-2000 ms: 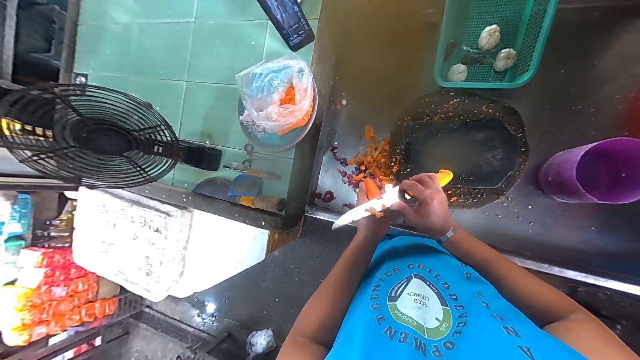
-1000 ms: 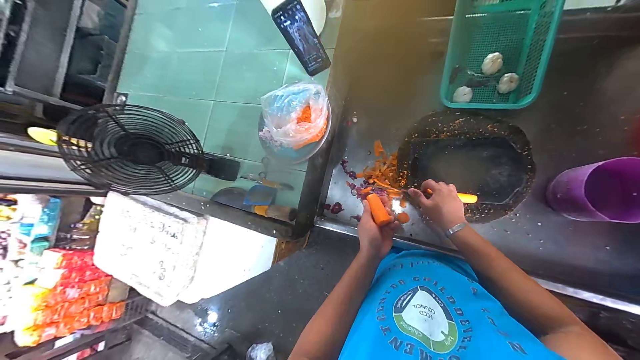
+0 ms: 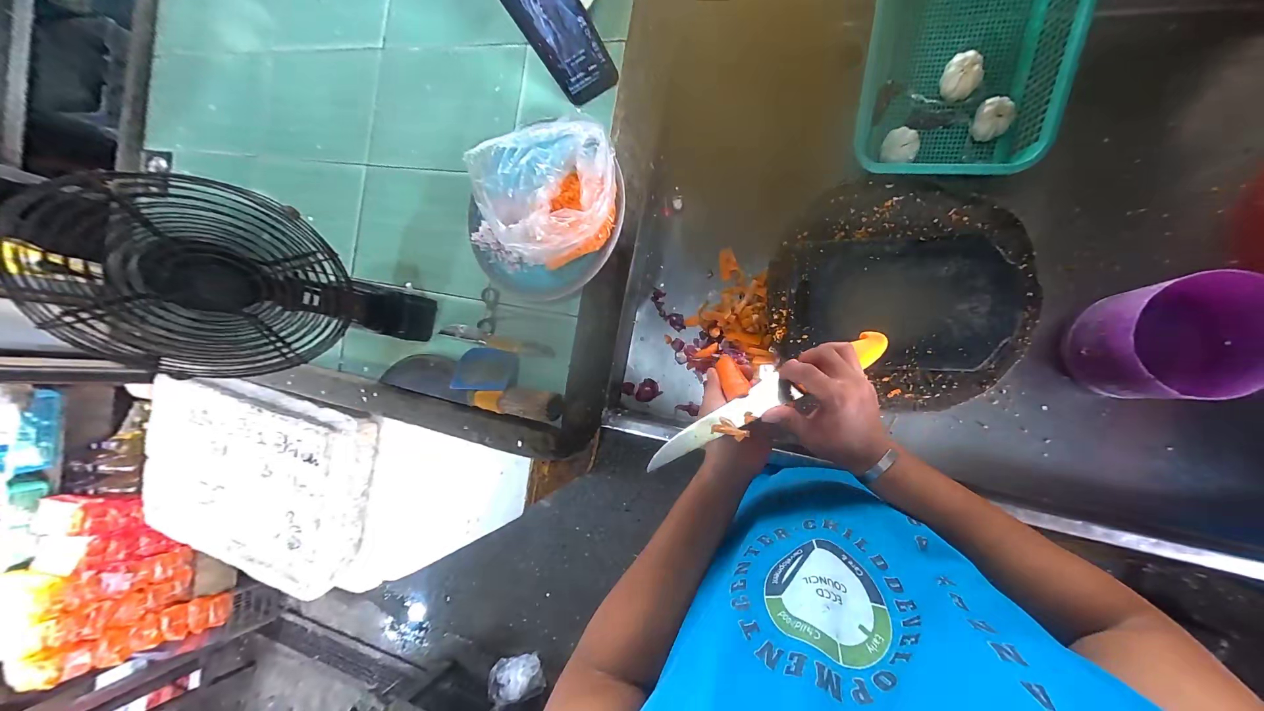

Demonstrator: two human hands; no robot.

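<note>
My left hand (image 3: 736, 439) grips a carrot (image 3: 732, 378), partly hidden behind the blade. My right hand (image 3: 834, 405) is closed on a knife (image 3: 706, 430) with a yellow handle; its pale blade points down and left across the carrot, with orange shavings on it. Beyond my hands, orange peelings (image 3: 741, 311) and purple scraps (image 3: 648, 390) lie scattered on the metal counter. To their right is a dark oval board or basin (image 3: 913, 296), speckled with orange bits; which of the two cannot be told.
A green plastic basket (image 3: 958, 166) holds garlic bulbs (image 3: 961, 76). At right stands a purple plastic container (image 3: 1165, 336). On green tiles at left are a phone (image 3: 565, 49), a plate (image 3: 543, 281) bearing a plastic bag (image 3: 553, 188) with orange shreds, a black fan (image 3: 207, 281) and utensils (image 3: 513, 400).
The knife blade has swung out over the carrot and points down and left, where one second ago the carrot showed more fully in my left hand. The view has shifted slightly.
</note>
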